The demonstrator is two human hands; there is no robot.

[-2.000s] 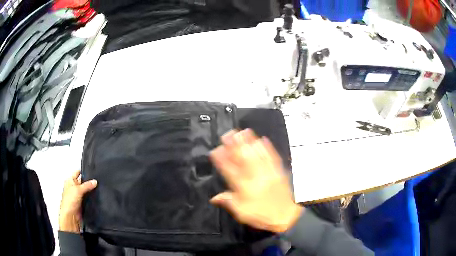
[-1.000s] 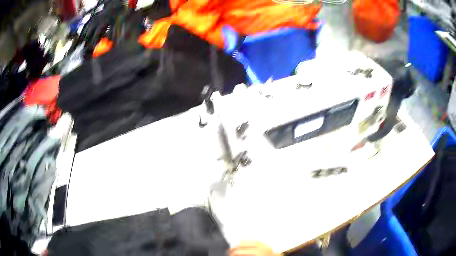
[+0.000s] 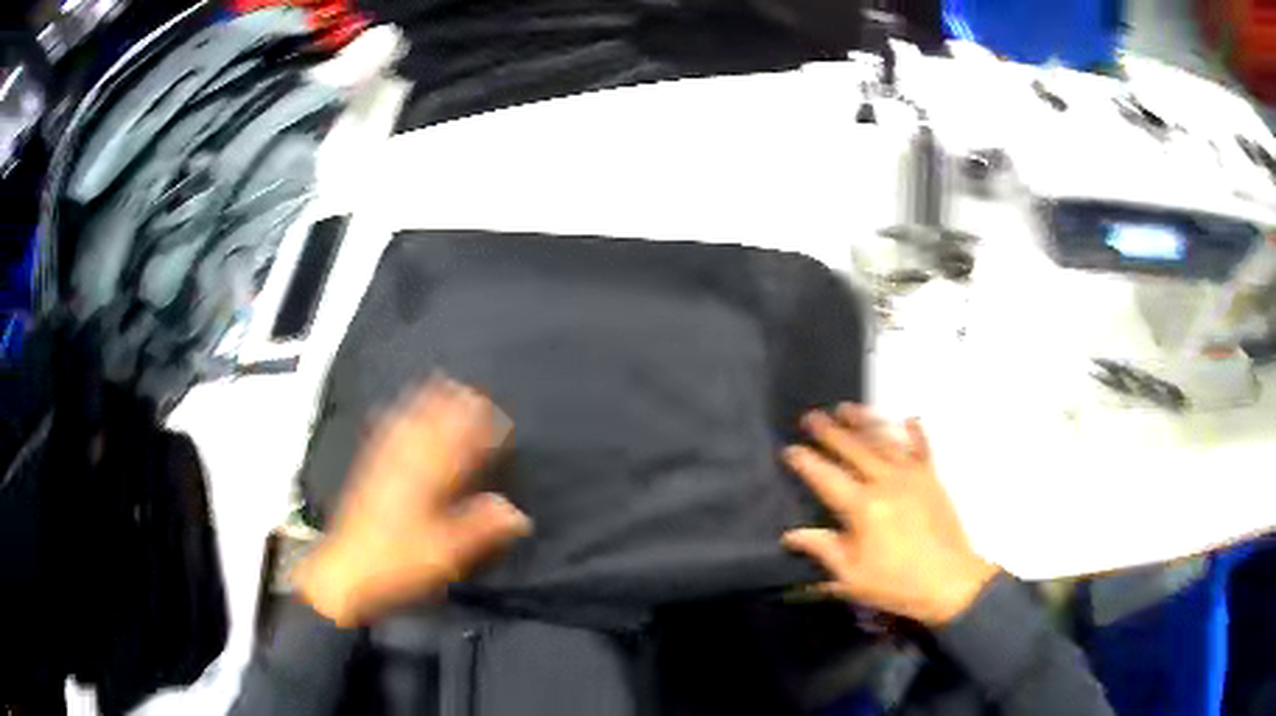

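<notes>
A black fabric piece (image 3: 602, 378) with rounded corners lies on the white table in front of me, its smooth plain side up. My left hand (image 3: 420, 504) is over its lower left part, blurred, fingers apart, holding nothing. My right hand (image 3: 889, 511) lies with spread fingers on its right edge. The white sewing machine (image 3: 1189, 301) stands to the right, its needle area (image 3: 917, 259) just beyond the piece's upper right corner. Whether the fabric has layers underneath is hidden.
Dark snips (image 3: 1140, 382) lie beside the machine arm. A black pile (image 3: 602, 49) is behind the table. Grey pieces (image 3: 196, 182) and a dark flat object (image 3: 309, 277) are at left, with red pieces (image 3: 329, 20) above. A blue bin (image 3: 1154, 650) is at lower right.
The black piece now shows a plain side; two seconds ago it showed a side with small metal fittings. The view swung toward the machine and back. Both hands are on or over the piece again.
</notes>
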